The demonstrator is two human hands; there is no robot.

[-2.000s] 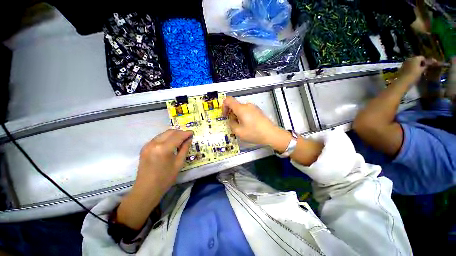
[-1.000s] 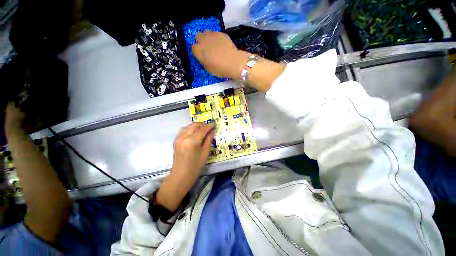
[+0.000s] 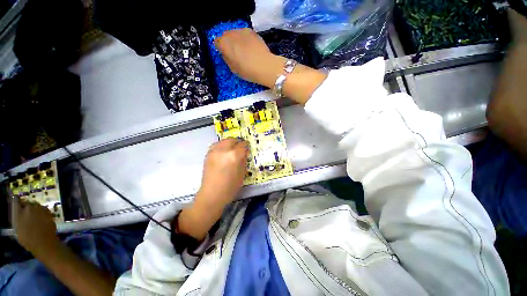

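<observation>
A pale yellow printed circuit board (image 3: 267, 151) lies across the conveyor rails in front of me, with yellow and black parts along its far edge. My left hand (image 3: 225, 165) rests over the board's left half, fingers curled; whether it holds a part is hidden. My right hand (image 3: 245, 55) is over the bin of blue components (image 3: 234, 87), its fingertips bent down at the bin's far left part. What the fingertips hold cannot be seen.
Black-and-silver components (image 3: 184, 72) fill the bin left of the blue. Plastic bags (image 3: 329, 17) lie behind right, beside green components (image 3: 448, 22). A neighbour's hand (image 3: 34, 222) is at another board (image 3: 36, 188) at left. A neighbour's arm (image 3: 511, 98) shows at right.
Since the oldest frame my right hand has moved from the board to the blue bin. My left hand stays at the board, fingers now more curled. The left neighbour's hand has moved down over their board.
</observation>
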